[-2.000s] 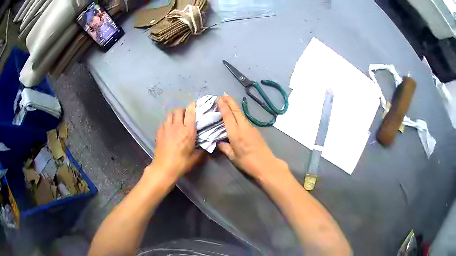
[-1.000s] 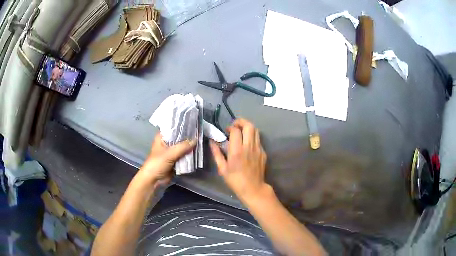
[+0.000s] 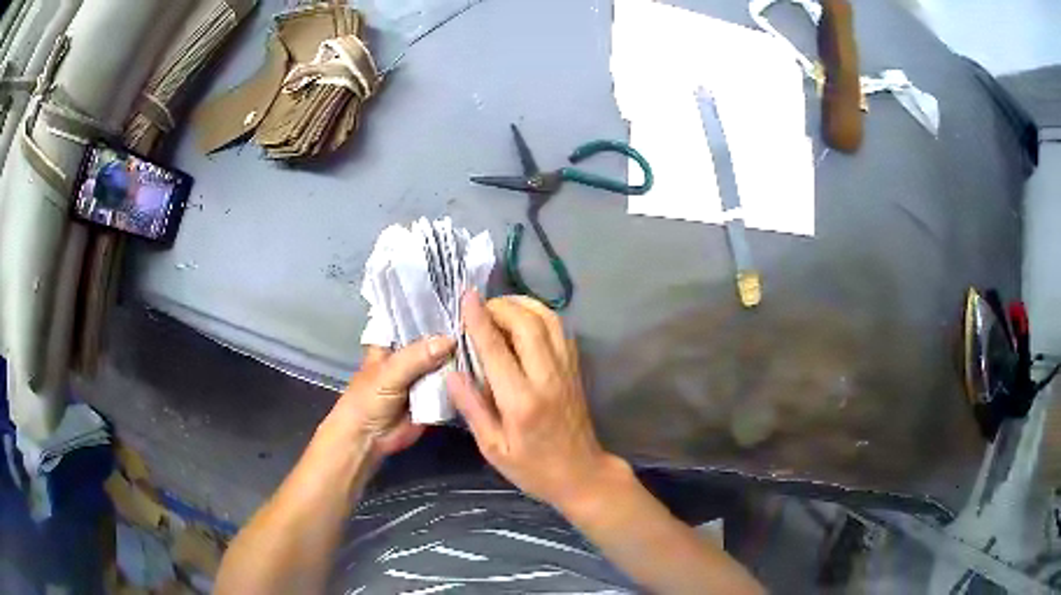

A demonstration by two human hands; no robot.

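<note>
A bundle of folded white-grey strips [image 3: 421, 285] is held upright over the table's near edge, its upper ends fanned out. My left hand [image 3: 390, 395] grips it low on its left side, thumb across the front. My right hand [image 3: 518, 378] is against its right side, fingers at the strips; whether it pinches one strip is hidden. Scissors [image 3: 538, 181] with green loop handles lie open just beyond my right hand.
A large white sheet [image 3: 663, 140] bears a grey pressing template [image 3: 719, 151]. A brown block [image 3: 840, 81] lies over white scraps. An iron [image 3: 989, 360] stands far right. A tied brown bundle [image 3: 320, 99], a phone [image 3: 132, 193] and rolled bundles [image 3: 52, 221] are at left.
The strips, first pressed between both hands, are now gripped in my left hand. A white piece near my right hand one second ago no longer shows separately. The view has shifted right; the iron shows.
</note>
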